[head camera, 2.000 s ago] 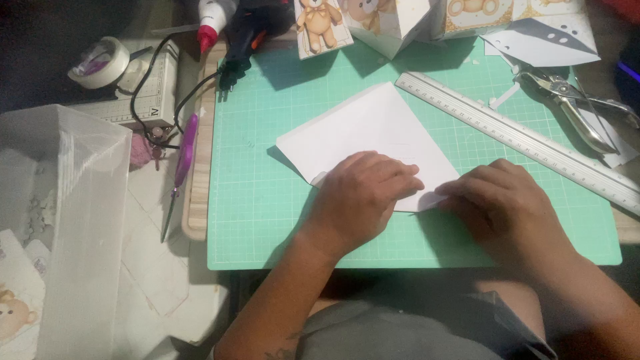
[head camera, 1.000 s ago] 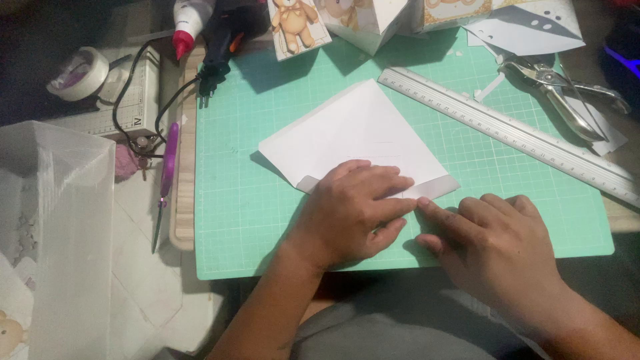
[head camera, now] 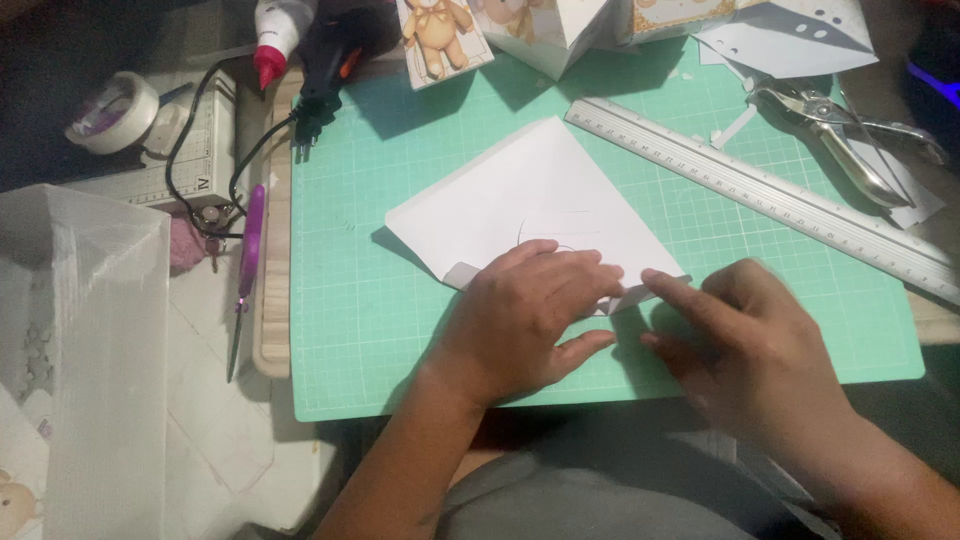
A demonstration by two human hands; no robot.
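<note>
A white paper piece (head camera: 517, 195) with folded edges and a thin curved line on it lies on a green cutting mat (head camera: 360, 337). My left hand (head camera: 525, 315) rests flat over its lower edge, fingers pointing right, thumb apart and below the paper. My right hand (head camera: 742, 322), slightly blurred, touches the paper's right corner with the index fingertip; its other fingers are curled and hold nothing that I can see. A narrow folded flap shows between the hands. The part of the paper under my left hand is hidden.
A metal ruler (head camera: 750, 187) lies diagonally at the right, beside a metal hole punch (head camera: 847, 142). Bear-printed paper boxes (head camera: 442, 37) stand at the back. At the left are a glue bottle (head camera: 277, 37), a black plug (head camera: 311, 120), a purple-handled tool (head camera: 251, 247), a tape roll (head camera: 120, 112) and a translucent bin (head camera: 112, 337).
My left hand stays on the paper's lower edge. My right hand was at the paper's edge close to my left fingertips; its index finger is now at the right corner.
</note>
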